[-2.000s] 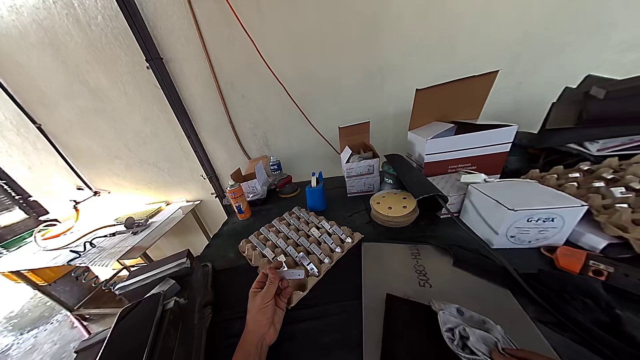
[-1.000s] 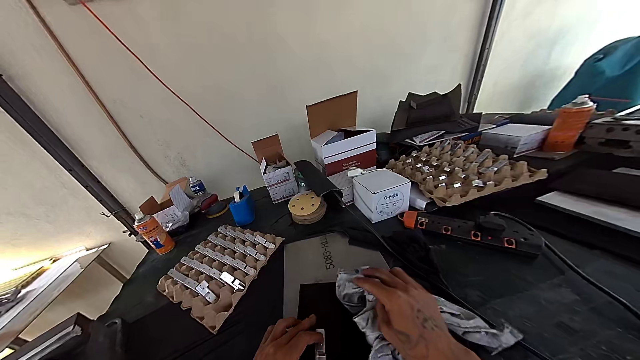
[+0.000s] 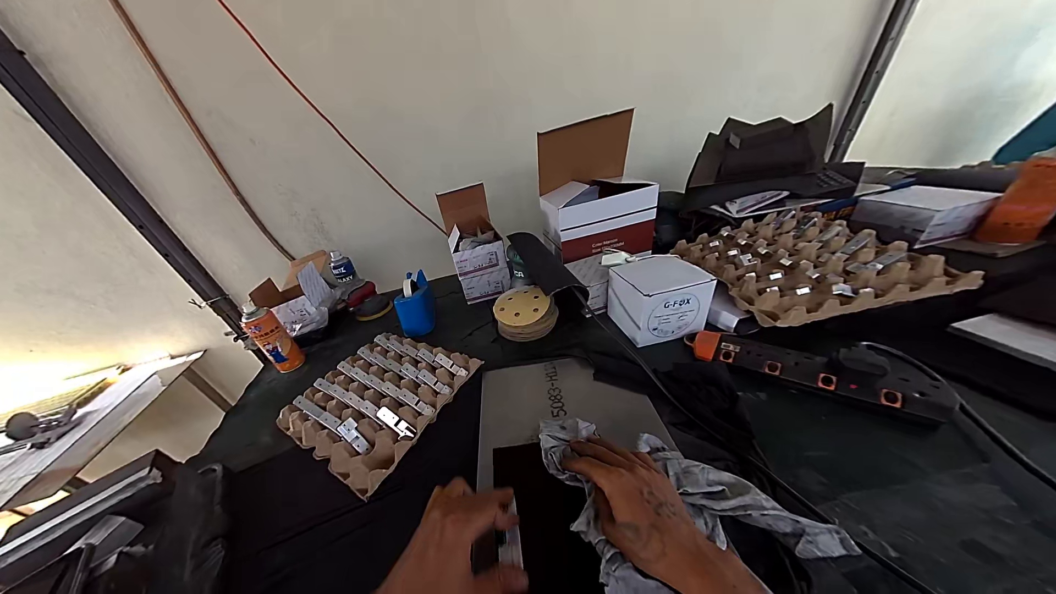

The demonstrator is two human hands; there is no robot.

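Note:
My left hand grips a small metal piece at the left edge of a black sheet. My right hand presses on a grey-white cloth, its fingers bunched in the fabric, over the right side of the black sheet. Beneath lies a grey metal plate with dark markings. Left of the plate, a cardboard egg tray carries rows of thin metal parts. Another egg tray with small metal parts stands at the right.
A power strip with its cable lies to the right. Behind the plate stand a stack of sanding discs, a white box, open cartons and a blue holder. An orange spray can stands at the left.
My left hand has moved from the left egg tray to the black sheet with a metal piece. My right hand has come into fuller view on the cloth. The view has swung right.

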